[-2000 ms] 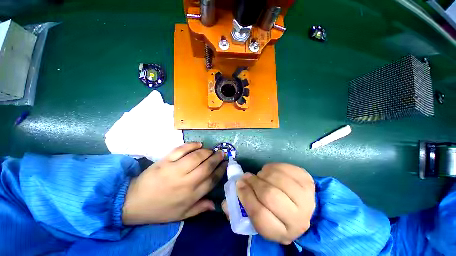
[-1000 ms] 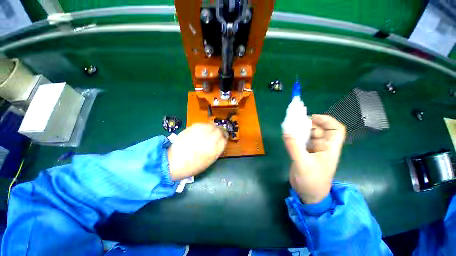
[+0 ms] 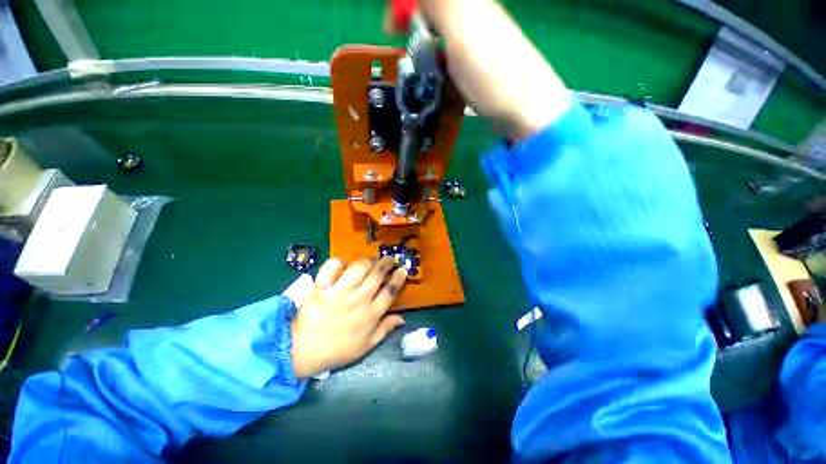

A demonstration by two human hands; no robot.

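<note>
The orange toggle press [image 3: 437, 272] stands at the centre. A round black component [image 3: 396, 257] with light spots sits at its nest. My left hand [image 3: 346, 313] lies palm down at the front of the base, fingers spread, fingertips at the component's near edge and partly hiding it. My right hand [image 3: 475, 54], blurred and partly cut off by the top edge, is at the red press handle [image 3: 404, 13] and appears to grip it; its fingertips are not clear. The white squeeze bottle [image 3: 418, 343] with a blue tip lies on the mat in front of the base.
Loose round components lie left of the base [image 3: 301, 256], right of the press [image 3: 455, 189] and far left [image 3: 129, 161]. A white box [image 3: 74, 237] is at left, a white stick [image 3: 528, 318] at right. My right sleeve hides much of the right side. Another person's blue sleeve [image 3: 804, 385] shows at far right.
My right hand has let go of the bottle, now on the mat, and moved up to the press handle. My left hand has drawn back slightly from the nest. The view has shifted.
</note>
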